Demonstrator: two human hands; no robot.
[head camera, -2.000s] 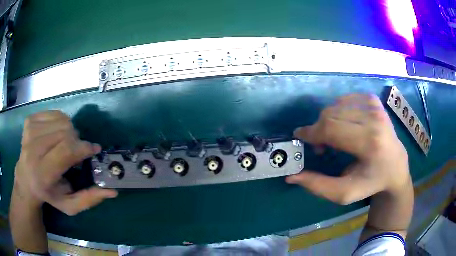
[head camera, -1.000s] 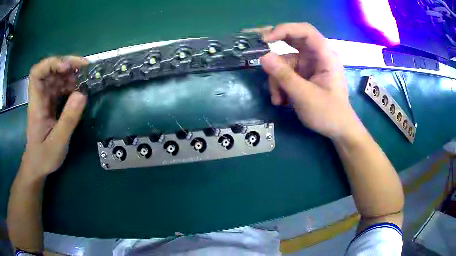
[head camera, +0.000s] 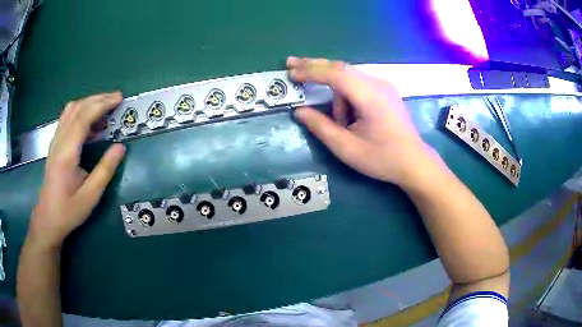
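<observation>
A silver-grey six-port strip (head camera: 201, 114) lies along the bright conveyor side rail, its row of ports facing up. My left hand (head camera: 80, 156) holds its left end between thumb and fingers. My right hand (head camera: 357, 115) holds its right end the same way. A second six-port strip (head camera: 223, 220) lies on the green bench nearer to me, with dark round ports facing up and dark pieces along its far edge. No hand touches it.
A narrow six-port strip (head camera: 480, 144) lies slanted on the bench at right, beside thin tweezers (head camera: 503, 121). The bright side rail (head camera: 395, 80) runs across, with the green conveyor belt (head camera: 255, 32) beyond. A violet-white lamp glow (head camera: 461, 29) shows at upper right.
Both hands have let go of the near strip and taken the one at the rail. That strip was raised and showed its dark side; now its ported face is up on the rail.
</observation>
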